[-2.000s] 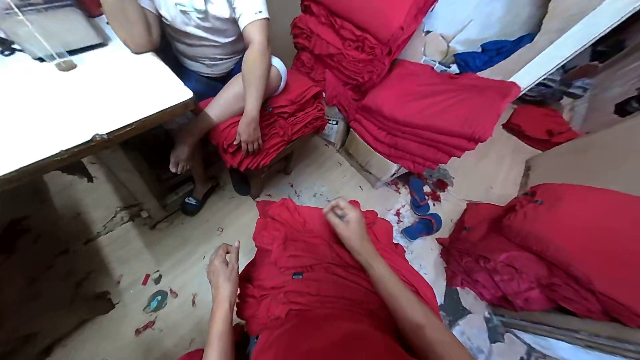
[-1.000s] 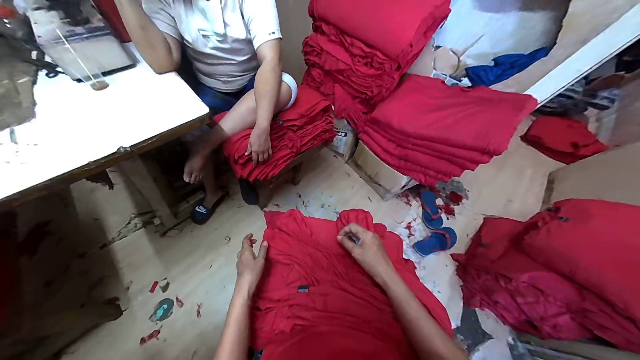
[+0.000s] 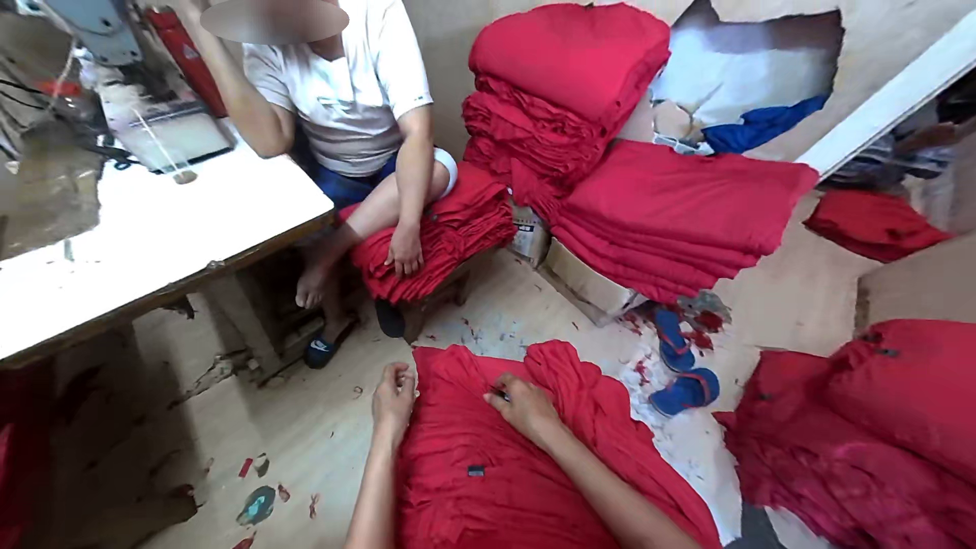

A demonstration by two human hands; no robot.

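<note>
A heap of red fabric garments lies in front of me, with a small dark label on the cloth. At the heap's upper left edge is my left hand, its fingers curled at the border of the cloth; whether they pinch it is unclear. Over the upper middle of the same cloth, my right hand has its fingers closed around a small dark object, too small to name. The lap or support under the heap is hidden.
A person sits by a white worktable with a sewing machine, one hand on a red stack. Folded red cloth rests above a cardboard box. Blue sandals and more red cloth are at right.
Two seconds ago my right hand was raised near the cloth's top edge; it is now lower, over the cloth. The far edge of the cloth has shifted shape a little.
</note>
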